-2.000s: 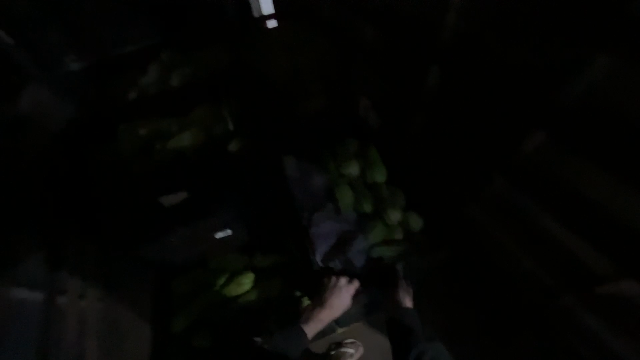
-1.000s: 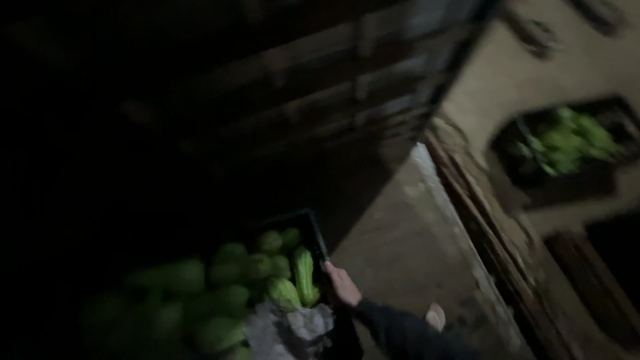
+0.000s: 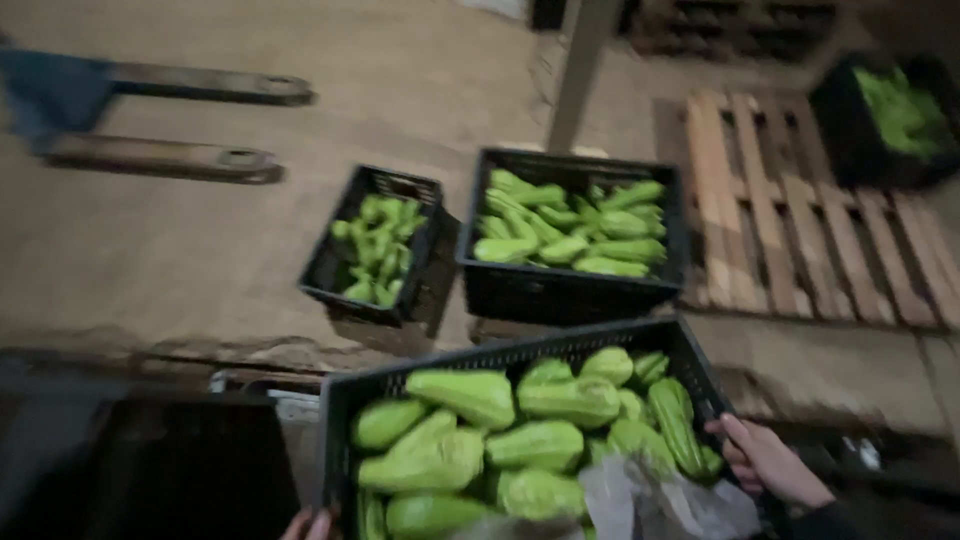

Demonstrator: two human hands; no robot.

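Both my hands hold a black plastic crate (image 3: 510,346) filled with pale green, ribbed squash-like vegetables (image 3: 536,446). My right hand (image 3: 772,457) grips the crate's right side. At the lower left edge of the view, the fingers of my left hand (image 3: 307,525) close on the left side; the rest of that hand is out of frame. Crumpled greyish plastic or paper (image 3: 637,499) lies over the vegetables at the near right. Beyond the held crate, a larger black crate (image 3: 570,289) of similar vegetables and a smaller black crate (image 3: 319,289) of thinner green vegetables stand on the floor.
A wooden pallet (image 3: 795,217) lies at the right, with a black crate of green produce (image 3: 900,112) at its far corner. Pallet jack forks (image 3: 180,157) point in from the left. A post (image 3: 585,75) rises behind the larger crate. A broken floor edge (image 3: 247,349) runs across below.
The view has swung from a dark area to a lit floor. The held crate, gripped by my right hand one second ago, now shows almost whole, with my left fingers also in sight.
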